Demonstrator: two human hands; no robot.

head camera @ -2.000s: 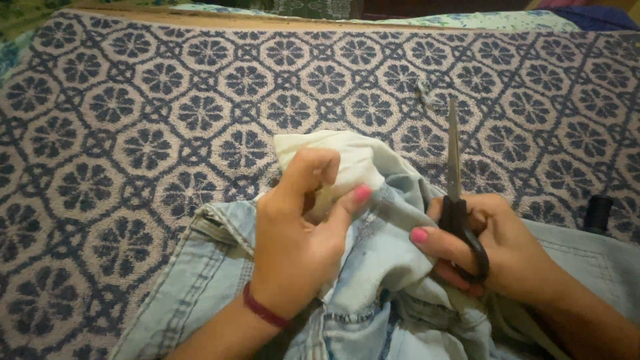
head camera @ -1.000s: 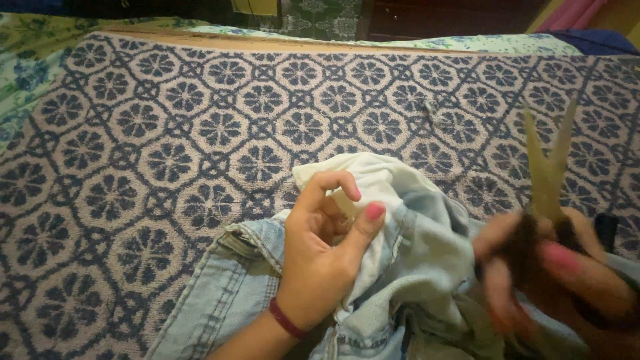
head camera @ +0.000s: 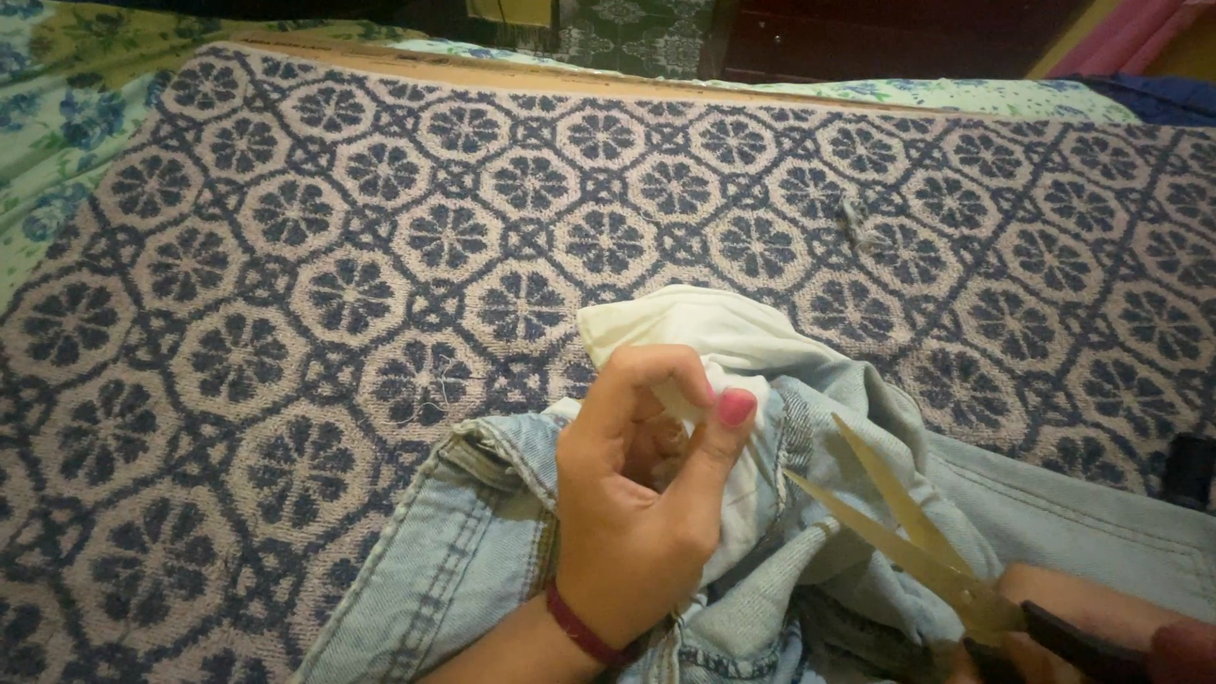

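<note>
Light blue denim jeans (head camera: 456,532) lie bunched at the lower middle, with white pocket cloth (head camera: 693,323) folded out at the top. My left hand (head camera: 646,494), a dark red band at its wrist, pinches the pocket cloth between thumb and forefinger. At the lower right, my right hand (head camera: 1092,617) holds scissors (head camera: 912,541) by black handles. Their blades are spread apart and point up and left over the denim, right of my left hand. Part of my right hand is cut off by the frame's edge.
A patterned towel-like cloth (head camera: 285,408) lies beneath the jeans. On it are a small clump of thread or lint (head camera: 858,223), a fine loose thread (head camera: 437,389) and a dark object (head camera: 1187,470) at the right edge. Floral fabric (head camera: 57,142) shows at the left.
My right hand first moved right with the scissors, away from my left hand; now the blades have swung down to point left over the denim. My left hand keeps its pinch.
</note>
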